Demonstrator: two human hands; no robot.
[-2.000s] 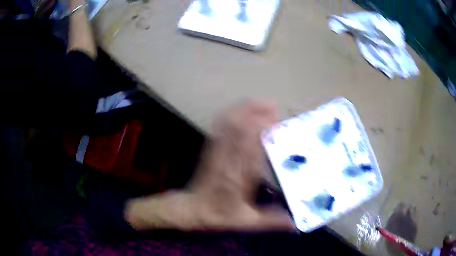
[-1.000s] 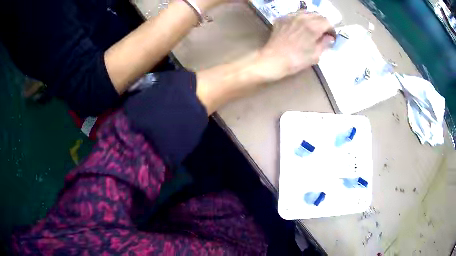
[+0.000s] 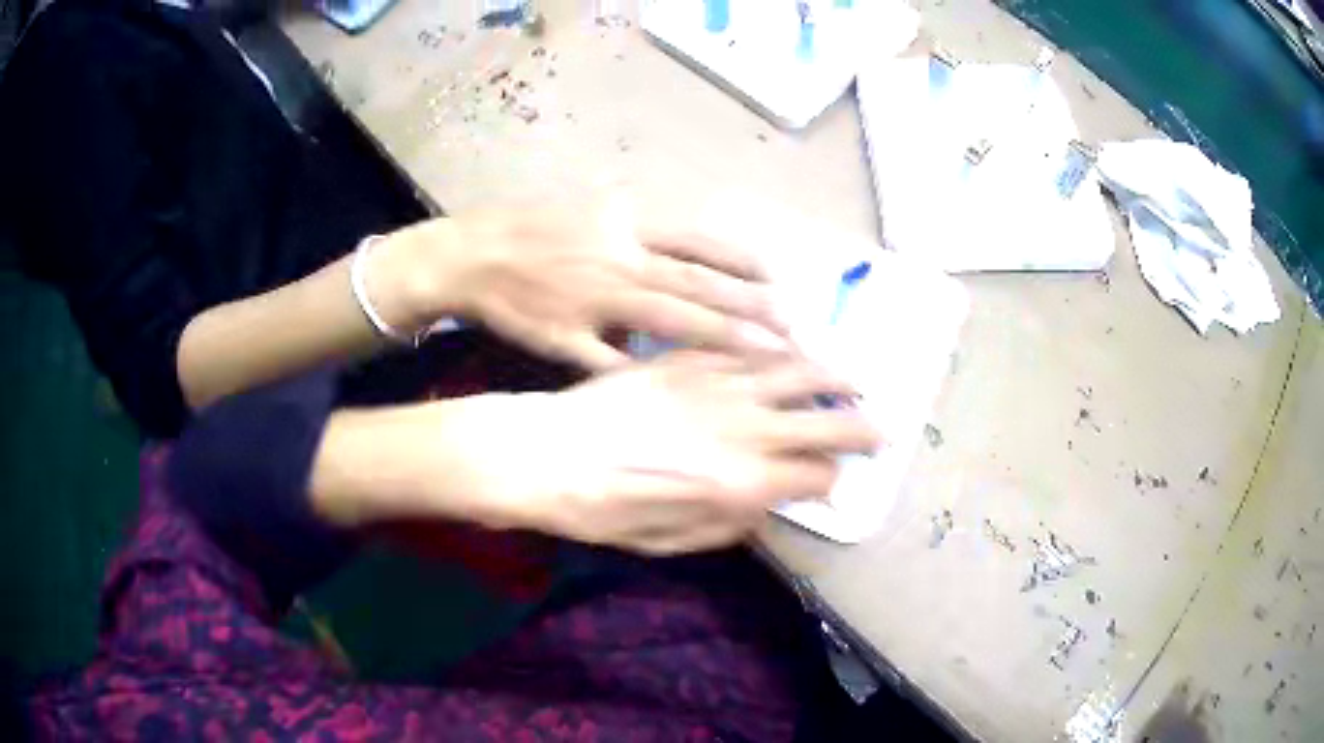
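A white square cover with blue-grey posts [image 3: 929, 312] lies at the bench edge, partly hidden under two hands. My left hand [image 3: 654, 450], bare with a dark cuff, is over its near left part. Its fingers are blurred, so I cannot tell whether they grip the cover or a post. Another person's hand [image 3: 581, 276], with a pale bracelet and black sleeve, lies beside mine and reaches the same cover. One blue-tipped post shows beyond the fingers. My right hand is not in view.
Two more white covers with posts [image 3: 1002, 160] [image 3: 784, 51] stand farther back. A crumpled white cloth [image 3: 1191, 232] lies to their right. Tan cardboard [image 3: 1104, 450] with dark marks lines the bench. The other person's dark sleeve [image 3: 102, 247] fills the left.
My left hand has come back from the rear covers to the near one. The other person's hand has come in beside it. The near cover now sits turned and partly covered.
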